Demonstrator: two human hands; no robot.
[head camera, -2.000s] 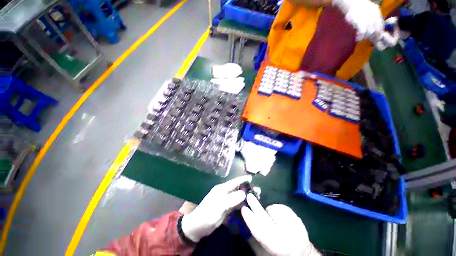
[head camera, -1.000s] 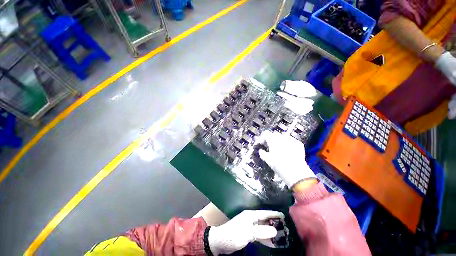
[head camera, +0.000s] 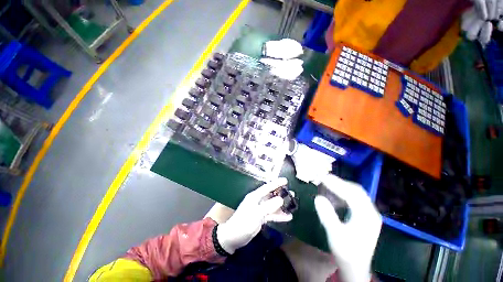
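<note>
My left hand (head camera: 248, 217), in a white glove, holds a small dark unit (head camera: 287, 200) with a copper-coloured spot, near the front edge of the green bench. My right hand (head camera: 356, 220), also gloved and blurred, is to the right of it, apart from the unit. It holds a small dark grey part (head camera: 335, 202) between thumb and fingers; its shape is unclear. The clear blister tray (head camera: 251, 165) with rows of dark metallic blocks (head camera: 225, 107) lies on the bench beyond my left hand.
White gloves lie behind the tray (head camera: 284, 58) and right of it (head camera: 311, 164). An orange board (head camera: 353, 118) with blue-and-white pieces (head camera: 361, 71) rests over a small blue bin (head camera: 328, 144) and a large blue bin (head camera: 378, 179) of black parts. A person in orange and maroon stands opposite.
My right hand has come back from the tray with a dark part. My left hand still holds the unit. The view has shifted, and the person opposite shows less.
</note>
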